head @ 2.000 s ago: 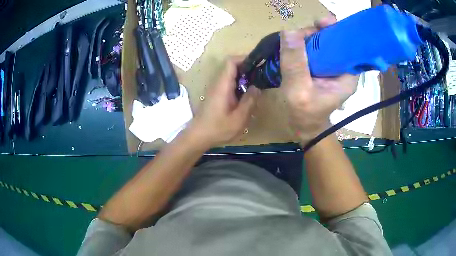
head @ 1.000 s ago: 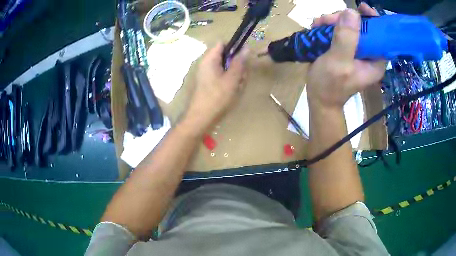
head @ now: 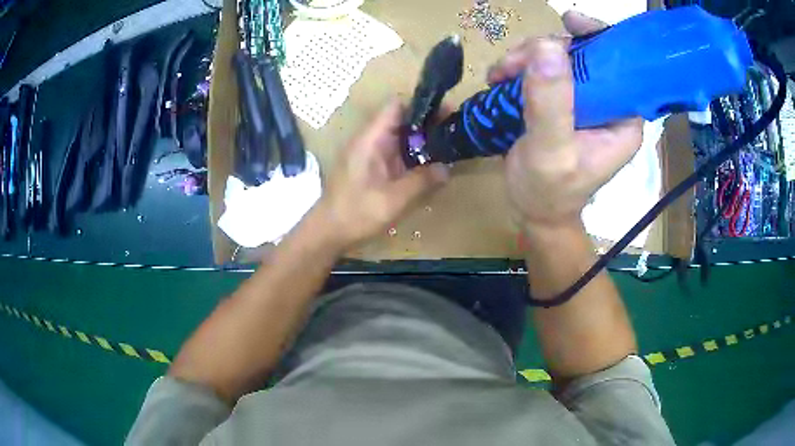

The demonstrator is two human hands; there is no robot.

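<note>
My right hand is shut on the blue electric screwdriver, which lies level with its black ribbed nose pointing left. My left hand is shut on a black handle shell, whose far end sticks up past the fingers. The screwdriver's nose meets the shell at the left fingertips, by a small purple and silvery spot. The bit's tip cannot be made out there. A black cord runs from the screwdriver's rear down past my right wrist.
The cardboard box holds black handles on a white cloth, a dotted white sheet, green circuit strips, a screw pile and a pale tape roll. Black shells lie left, red-handled scissors right.
Since one second ago, the screwdriver has moved left and its nose now meets the shell. The head view has shifted; the red pieces and tweezers seen then no longer show.
</note>
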